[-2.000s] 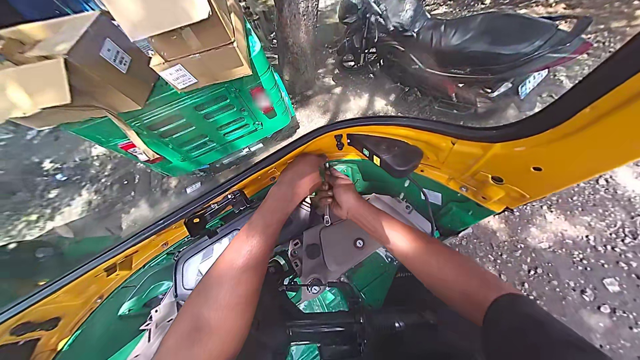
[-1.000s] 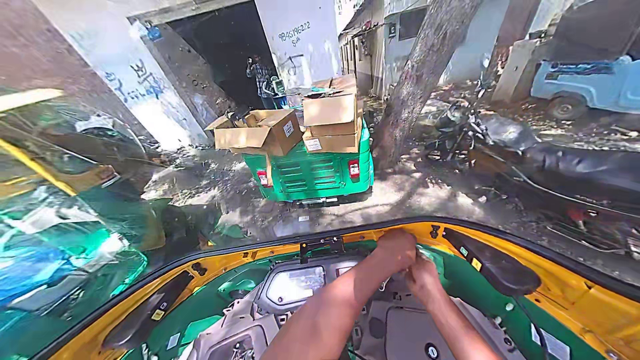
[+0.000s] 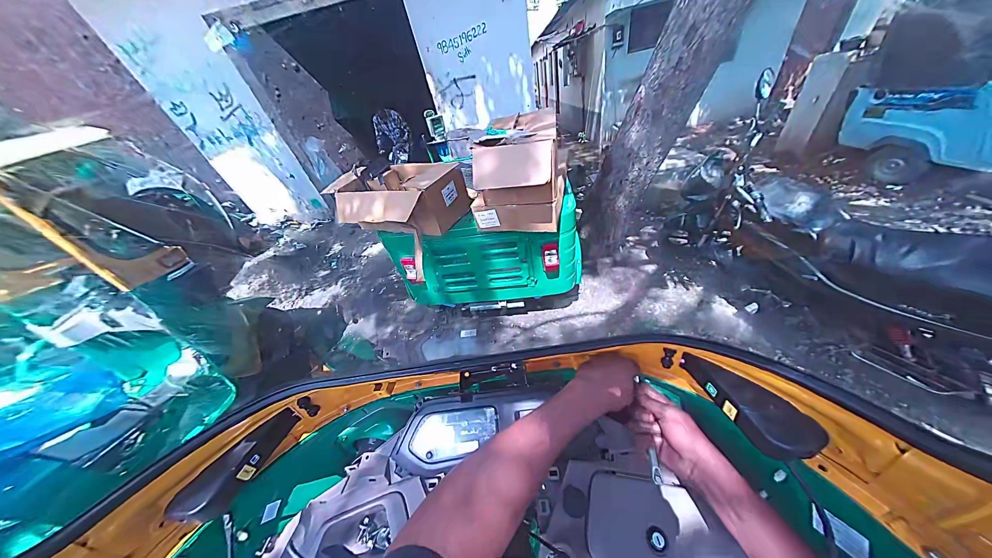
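Note:
Inside the front of a yellow and green auto rickshaw, both hands meet at the right part of the dashboard, just under the yellow windshield frame (image 3: 558, 358). My left hand (image 3: 610, 381) is bent over at the frame's lower edge; its fingers and anything in them are hidden. Close beside it, my right hand (image 3: 665, 428) has curled fingers around a slim metal hand tool (image 3: 655, 466), seemingly a wrench, whose end points down over the grey glovebox lid (image 3: 632, 508) with a round lock. The instrument cluster (image 3: 453, 435) lies left of my hands.
Black padded sun visors or mirrors (image 3: 763, 411) (image 3: 225, 477) hang at both sides of the frame. Ahead stand a green vehicle rear (image 3: 484, 267) carrying cardboard boxes (image 3: 515, 163), a tree trunk (image 3: 651, 116) and a parked motorcycle (image 3: 868, 248). A person (image 3: 391, 136) is in the dark doorway.
The view has swung up and levelled strongly since the oldest frame. Both hands remain together near the right part of the windshield frame.

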